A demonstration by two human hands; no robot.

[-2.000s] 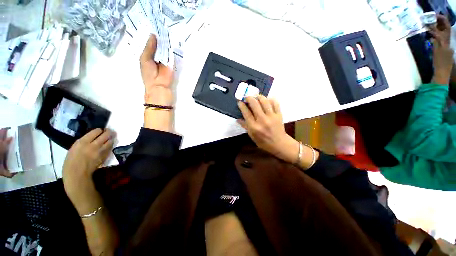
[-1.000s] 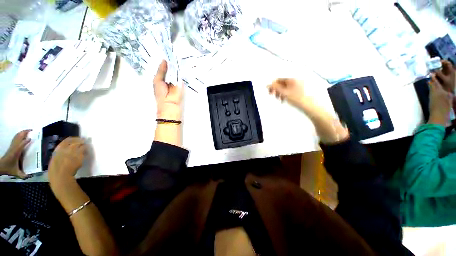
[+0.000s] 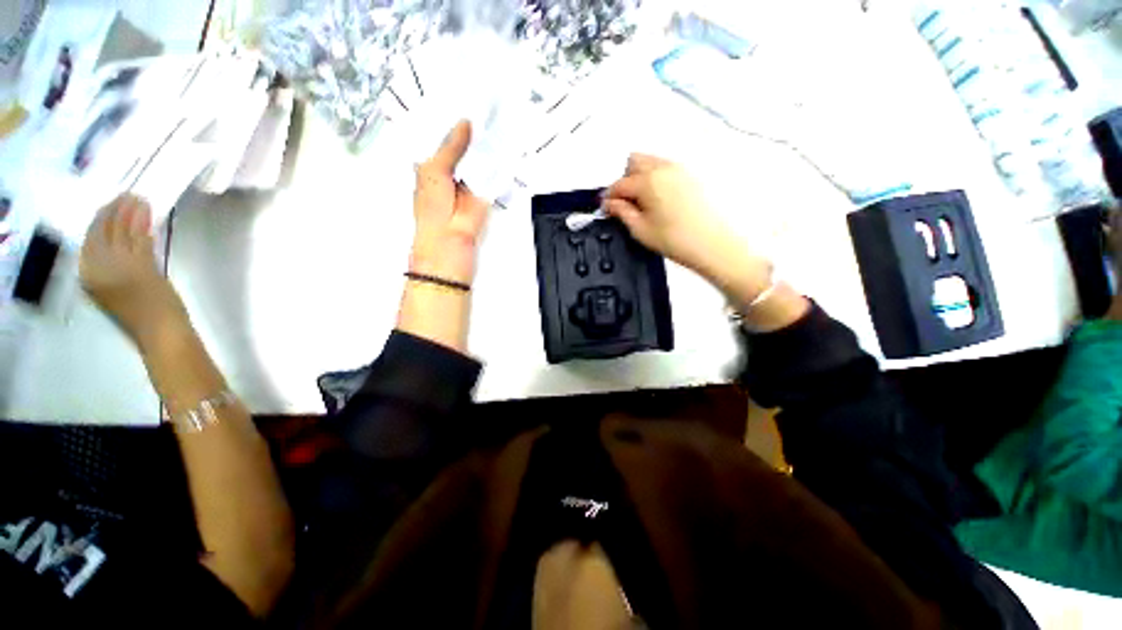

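A black inner tray lies in front of me with its dark shaped hollows facing up. My right hand is at the tray's far end. Its fingertips pinch a small white piece, which looks like a charging cable, over the end recess. My left hand is palm up, left of the tray, with its thumb over a fan of white cards. The fingers under the cards are hidden.
A second black tray with earbuds and case stands right. Clear bags of small parts lie at the back, white boxes at left. A co-worker's hand is at left; a green sleeve is at right.
The tray first lay earbud side up under my right hand, then showed its hollows. My right hand has since come back to its far end with the white piece. My left hand still holds cards.
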